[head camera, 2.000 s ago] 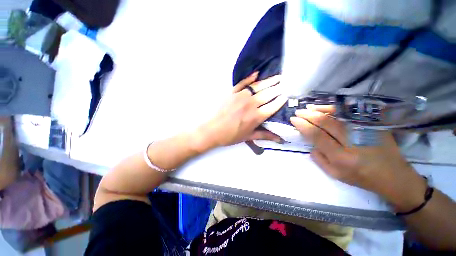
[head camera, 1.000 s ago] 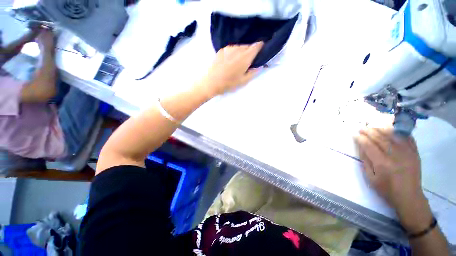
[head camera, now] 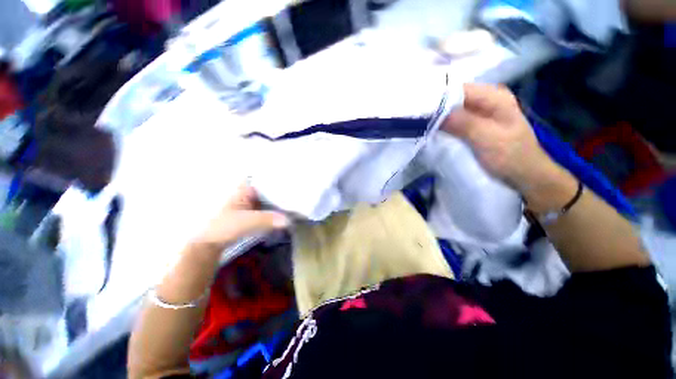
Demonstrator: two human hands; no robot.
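A white fabric piece (head camera: 311,174) with a narrow dark navy strip (head camera: 370,128) across it is stretched between my hands, near the table's front edge. My right hand (head camera: 493,126) grips its right end, fingers closed on the cloth. My left hand (head camera: 241,220) is at its lower left corner, thumb and fingers on the cloth; the view is blurred and the pale cloth blends into the white tabletop (head camera: 170,170). A loose dark thread hangs near the right end of the cloth.
A white piece with a ragged dark edge (head camera: 83,233) lies at the left. White and blue machine parts stand at the back, blurred. Crumpled white and dark cloth (head camera: 519,263) lies low on the right. Red cloth (head camera: 244,300) and blue bin parts show below the table.
The view has swung away from the sewing machine head. My right hand has left the needle area and taken hold of cloth. My left hand has moved from the dark piece to the white cloth's corner.
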